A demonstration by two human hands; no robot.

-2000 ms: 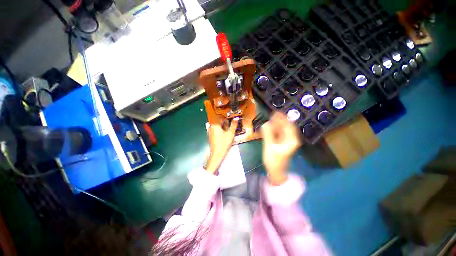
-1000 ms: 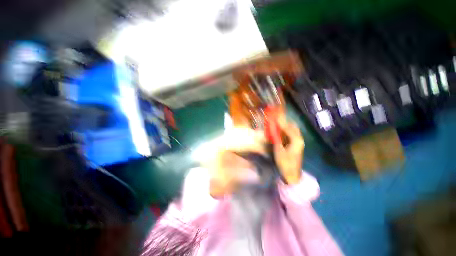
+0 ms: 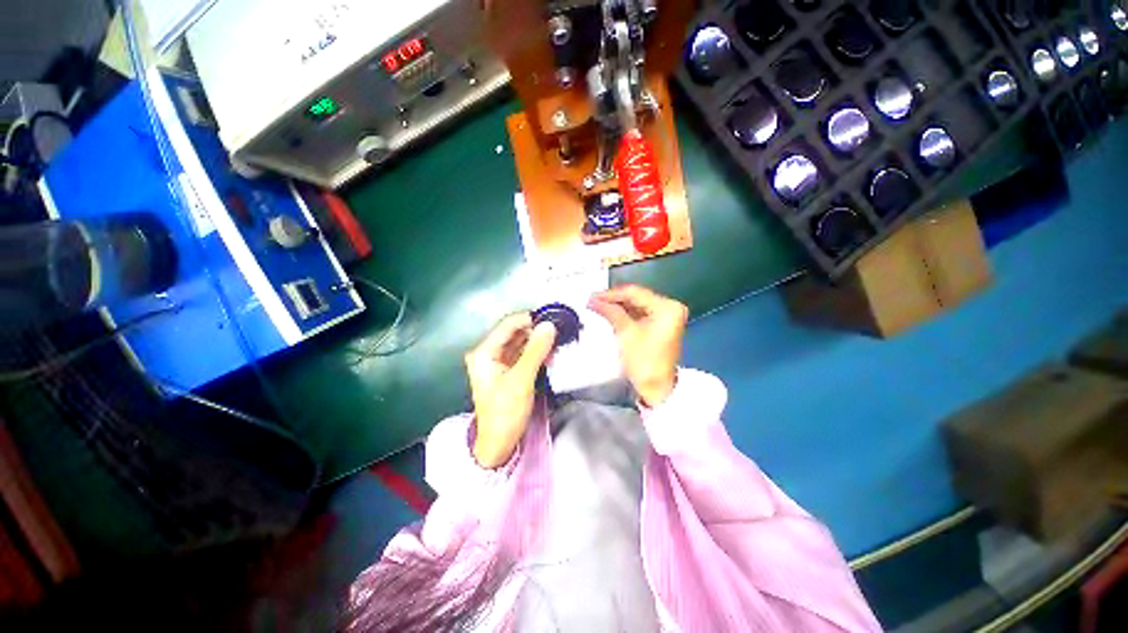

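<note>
My left hand (image 3: 505, 371) holds a black round unit (image 3: 557, 324) between thumb and fingers, above the bench's front edge. My right hand (image 3: 646, 336) is just right of the unit, thumb and fingertips close together; whether they hold something small, I cannot tell. The orange-brown fixture (image 3: 541, 186) stands beyond my hands. The toggle clamp's red grip (image 3: 642, 195) points down toward me. A small dark part with a shiny centre (image 3: 606, 214) sits on the fixture base beside the grip. White paper (image 3: 584, 359) lies in front of the fixture, partly behind my hands.
The black parts tray (image 3: 826, 74) with round units is at the right, and another (image 3: 1074, 84) lies farther right. A white instrument box (image 3: 278, 62) with red and green digits and a blue bench unit (image 3: 118, 186) are at the left. A cardboard box (image 3: 922, 270) is below the bench edge.
My hands have come back from the fixture toward me. The red grip, raised two seconds ago and held by my right hand one second ago, is now down and released. A black unit is in my left hand.
</note>
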